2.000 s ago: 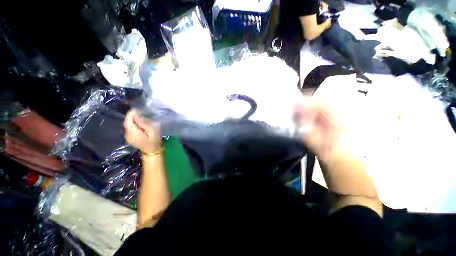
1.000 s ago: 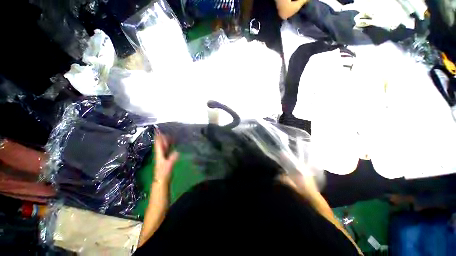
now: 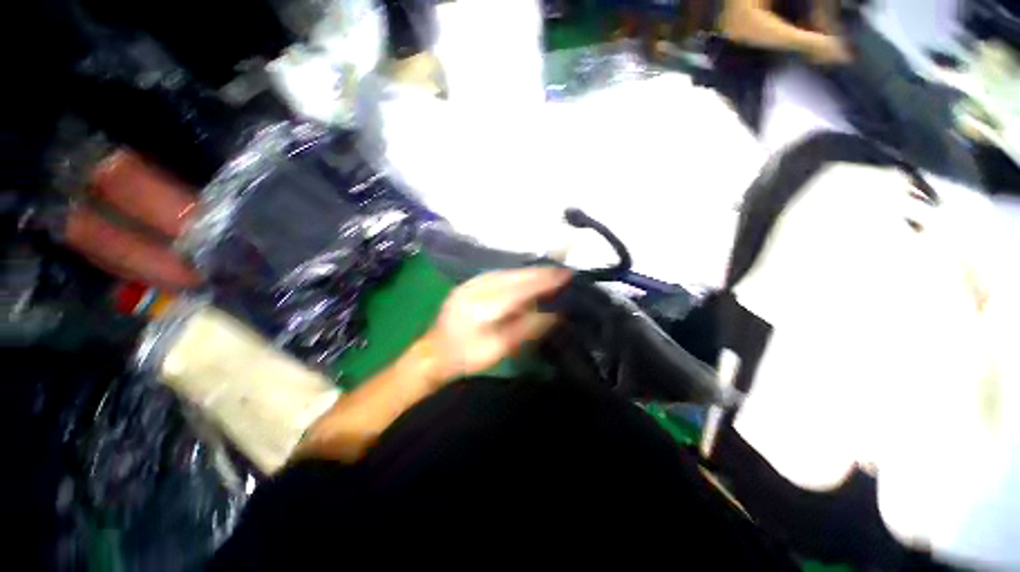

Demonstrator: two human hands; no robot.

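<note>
A dark garment (image 3: 598, 335) hangs close in front of my body, with a black hanger hook (image 3: 611, 248) standing up at its collar. Greyish clear film lies over its right side. My left hand (image 3: 492, 318) is at the collar, just left of the hook, fingers stretched toward it; blur hides whether they grip. My right hand cannot be seen; only a thin, blurred strip of what may be the forearm shows low on the right. The glaring white stack of empty polybags (image 3: 582, 151) lies just beyond the hook.
Dark bagged garments (image 3: 296, 212) under shiny film are piled at left, with reddish-brown garments (image 3: 134, 218) and a beige bagged piece (image 3: 241, 380) beside them. A pale garment (image 3: 850, 324) lies on the table at right. Another person's arm (image 3: 783, 34) shows at the top.
My left hand has moved right and up to the collar beside the hook. My right hand has gone out of sight from the film's right edge. The view has swung and blurred.
</note>
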